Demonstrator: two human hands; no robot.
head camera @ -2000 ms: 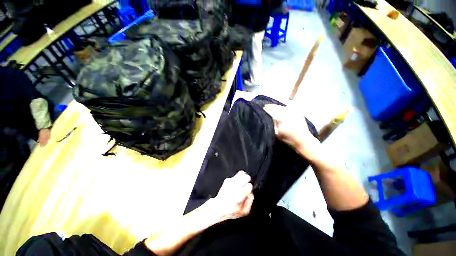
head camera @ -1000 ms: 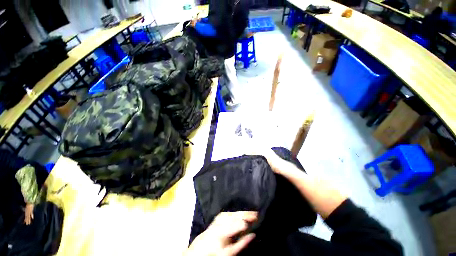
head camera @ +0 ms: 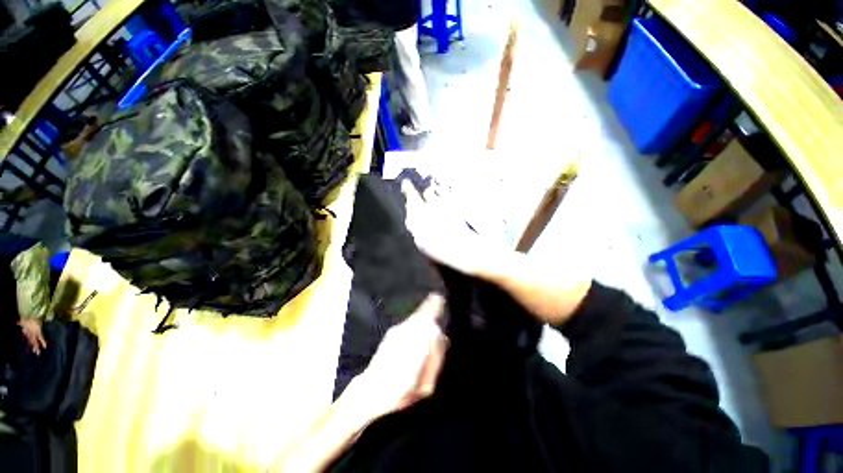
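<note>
A black inside-out backpack (head camera: pixel 384 245) lies at my lap beside the table edge, limp and partly blurred. My right hand (head camera: pixel 444 226) reaches over its far upper part and appears to grip its edge; the fingertips are blurred. My left hand (head camera: pixel 411 356) is closed on the near side of the black cloth. Where the bag ends and my black clothing begins is hard to tell.
Camouflage backpacks (head camera: pixel 185 203) stand piled on the pale table (head camera: pixel 213 397) at left. A white board (head camera: pixel 397 164) and two wooden poles (head camera: pixel 545 211) lie beyond the bag. A blue stool (head camera: pixel 721 263) stands right. Another person's hand (head camera: pixel 33 334) rests on a black bag at far left.
The view has shifted, so the pile sits higher and further left. My right hand has moved left and up over the bag, and the bag's upper part now stands narrower and more upright.
</note>
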